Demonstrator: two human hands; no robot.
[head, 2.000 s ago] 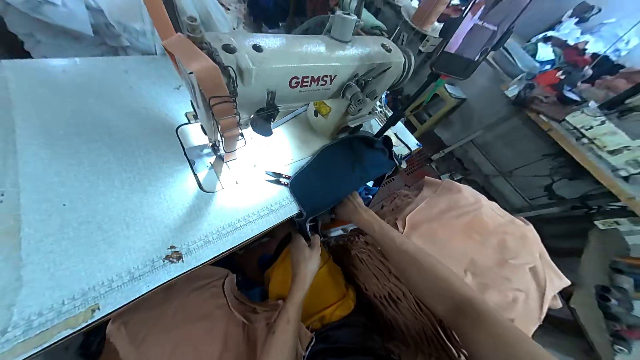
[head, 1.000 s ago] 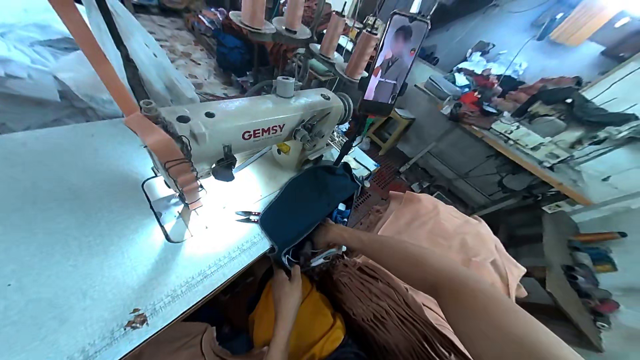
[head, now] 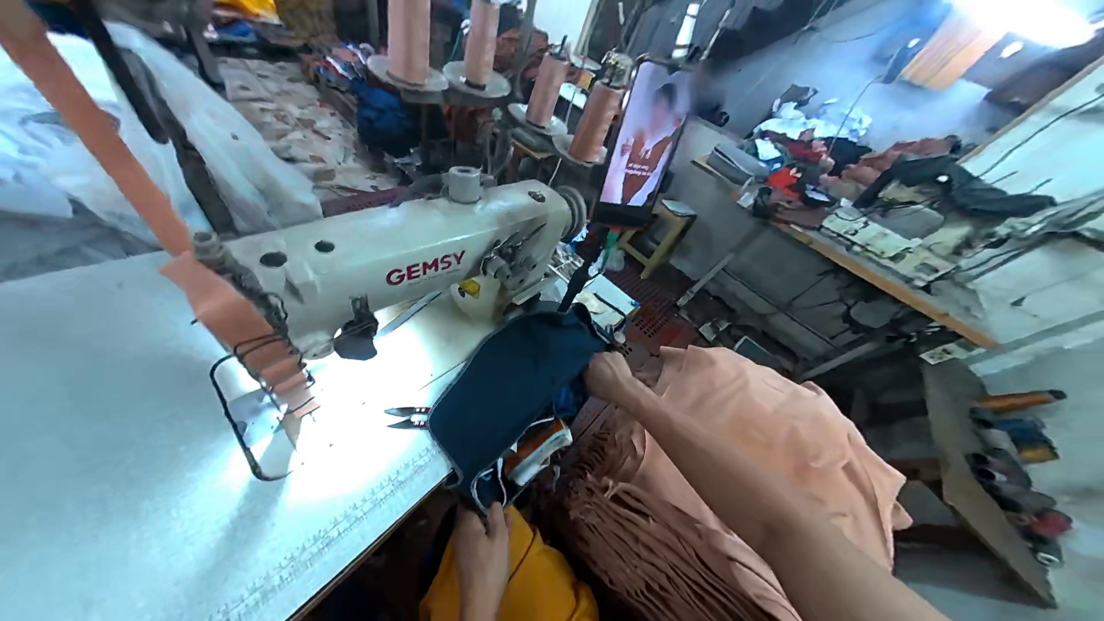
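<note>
A dark blue fabric pouch (head: 517, 379) lies at the right edge of the sewing table, with small items showing at its open side. My left hand (head: 483, 539) pinches the pouch's near edge, close to a white cord. At the pouch's far right side, my right hand (head: 608, 375) has curled fingers against the cloth; whether it grips is hard to tell. Thread snips (head: 410, 417) rest on the table just left of the pouch. The white Gemsy sewing machine (head: 405, 254) stands behind, a peach fabric strip (head: 228, 315) running down to its needle area.
Peach cloth (head: 759, 423) and brown fringed fabric (head: 655, 543) are heaped right of the table (head: 103, 414). Yellow cloth (head: 548, 578) hangs below its edge. A phone (head: 642, 142) on a holder and thread cones (head: 548, 90) rise behind the machine. Another table (head: 888, 280) holds garments.
My right hand has moved from inside or behind the pouch's near opening to its far right side. My left hand stays at the near edge. The view has shifted, bringing phone and cones into sight.
</note>
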